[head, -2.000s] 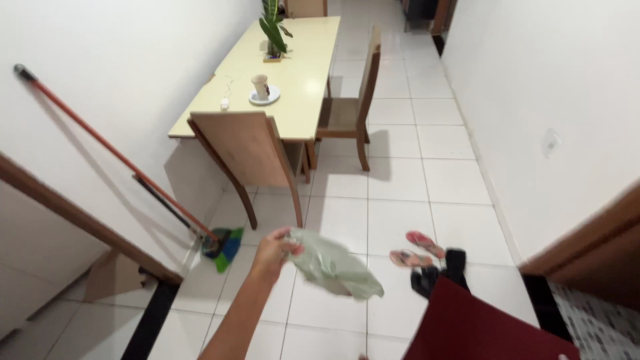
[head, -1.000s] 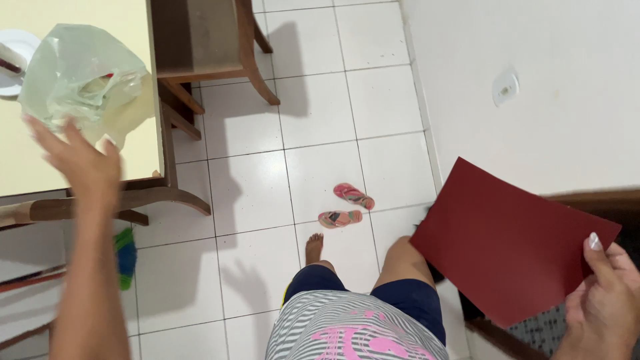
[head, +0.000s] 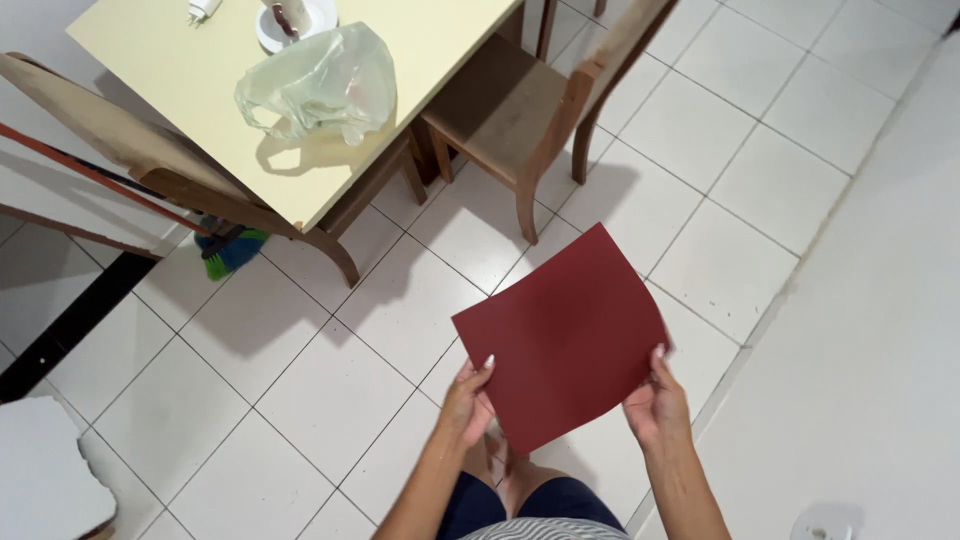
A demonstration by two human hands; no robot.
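A dark red, slightly curved rectangular sheet [head: 566, 337] is held out over the floor in front of my legs; its material is unclear. My left hand [head: 471, 397] grips its left edge, thumb on top. On the right edge my right hand [head: 658, 394] has hold of it, thumb on top and fingers partly hidden beneath. Up and to the left, a pale green translucent plastic bag [head: 330, 82] lies on the light yellow table [head: 225, 127], touching or overlapping a white saucer [head: 325, 19] that bears a cup [head: 291, 16].
A wooden chair with a brown seat [head: 499, 101] stands right of the table, another chair [head: 97, 124] at its near left side. A broom with blue and green bristles [head: 232, 251] rests on the tiles. A white wall [head: 862, 337] runs along the right.
The plastic bag, first held in my left hand, now lies released on the table. My left hand has moved from beside the bag to the red sheet, which only my right hand held one second ago.
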